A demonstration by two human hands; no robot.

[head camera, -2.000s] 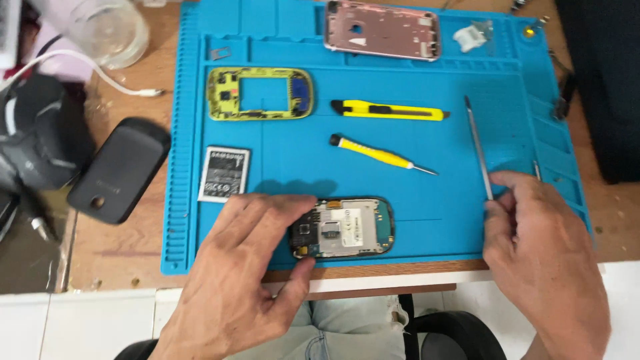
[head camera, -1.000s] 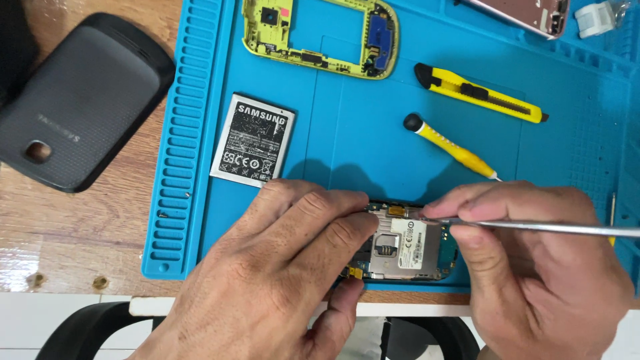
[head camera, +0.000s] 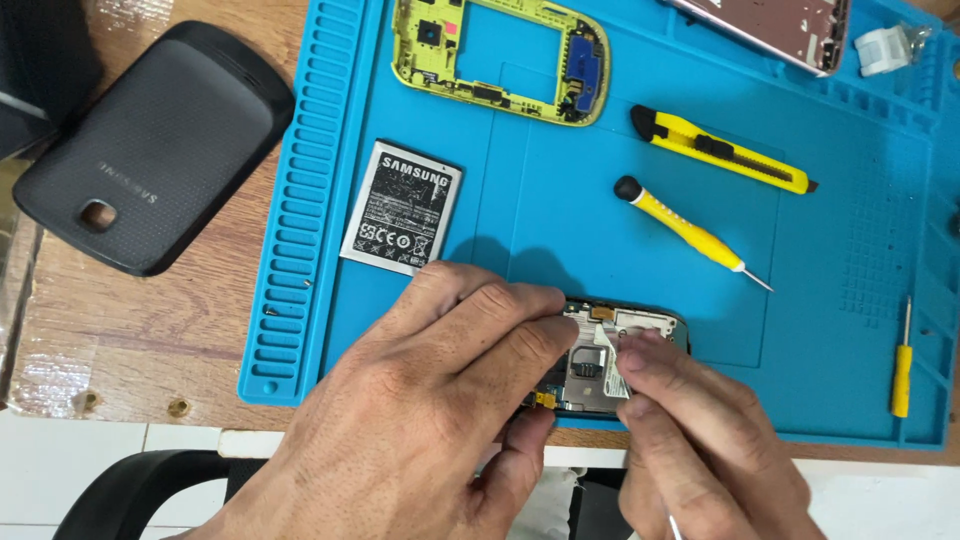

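An opened mobile phone body (head camera: 589, 382), its metal shield and card slot showing, lies at the front edge of the blue silicone repair mat (head camera: 570, 247). My left hand (head camera: 427, 375) grips the left part of that body between fingers and thumb. Over its right part, my right hand (head camera: 697, 427) holds a thin metal tool (head camera: 673, 525), whose shaft shows below the fingers; its tip is hidden. A white label (head camera: 613, 367) on the body is partly lifted and folded beside the right fingertips. Behind the left hand lies a Samsung battery (head camera: 403, 206).
Behind are a yellow-green phone frame (head camera: 487, 94), a yellow utility knife (head camera: 724, 150) and a yellow screwdriver (head camera: 686, 229). A smaller screwdriver (head camera: 902, 379) is at right, a pink phone housing (head camera: 772, 26) at the back. A black back cover (head camera: 157, 150) rests on the wooden table (head camera: 150, 330).
My right hand has come from the mat's right side onto the phone body with the metal tool. The label, flat one second ago, is now partly lifted. The view has moved closer.
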